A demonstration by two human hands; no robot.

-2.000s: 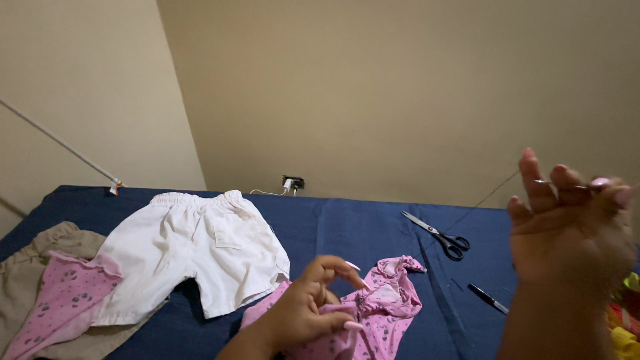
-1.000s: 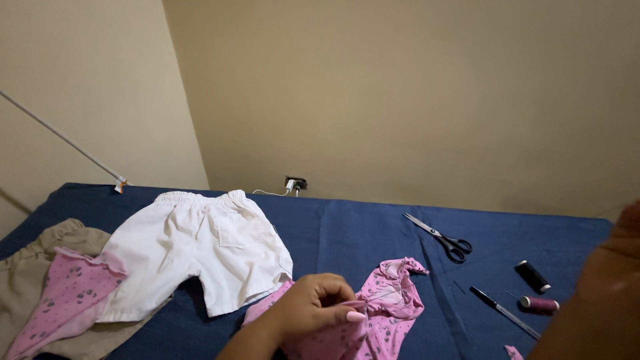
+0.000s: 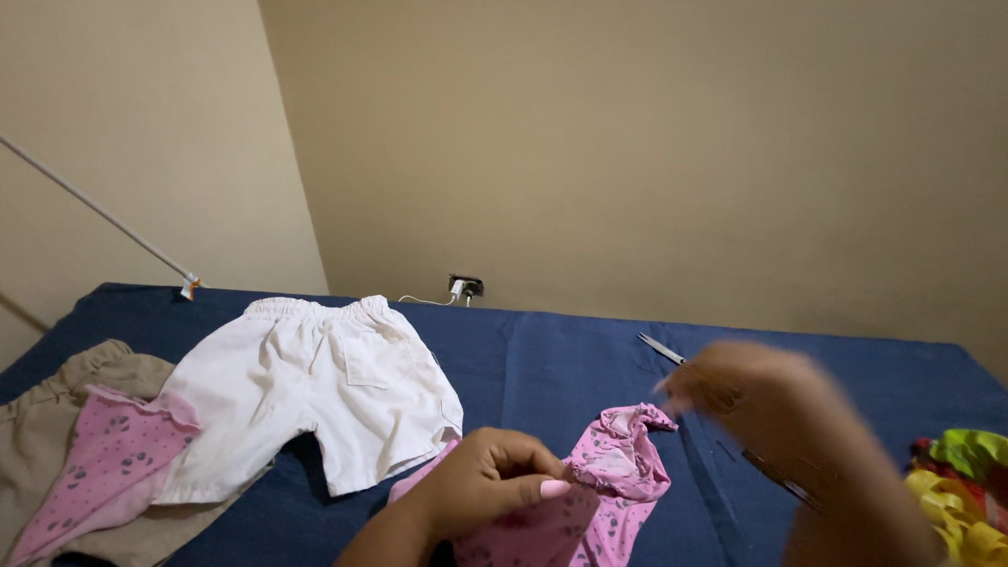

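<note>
My left hand (image 3: 504, 480) pinches the edge of a pink printed cloth garment (image 3: 622, 472) between thumb and fingers at the lower middle. Up and to the right of it, my right hand (image 3: 717, 386) is blurred by motion, its fingers drawn together; whether they hold a needle or thread cannot be told. Behind the right hand lies a pair of scissors (image 3: 661, 347), with only the blades showing. A pen (image 3: 780, 476) is partly hidden under the right forearm.
White shorts (image 3: 307, 394) lie on the blue cloth cover (image 3: 551, 354), with beige shorts (image 3: 102, 370) and a pink printed piece (image 3: 118, 457) at the left. Yellow, green and red fabric (image 3: 961, 488) sits at the right edge. A wall socket (image 3: 466, 285) holds plugs.
My right hand has come back from the right edge toward the pink garment and now covers the scissors' handles. The spools seen one second ago are hidden. My left hand still pinches the garment.
</note>
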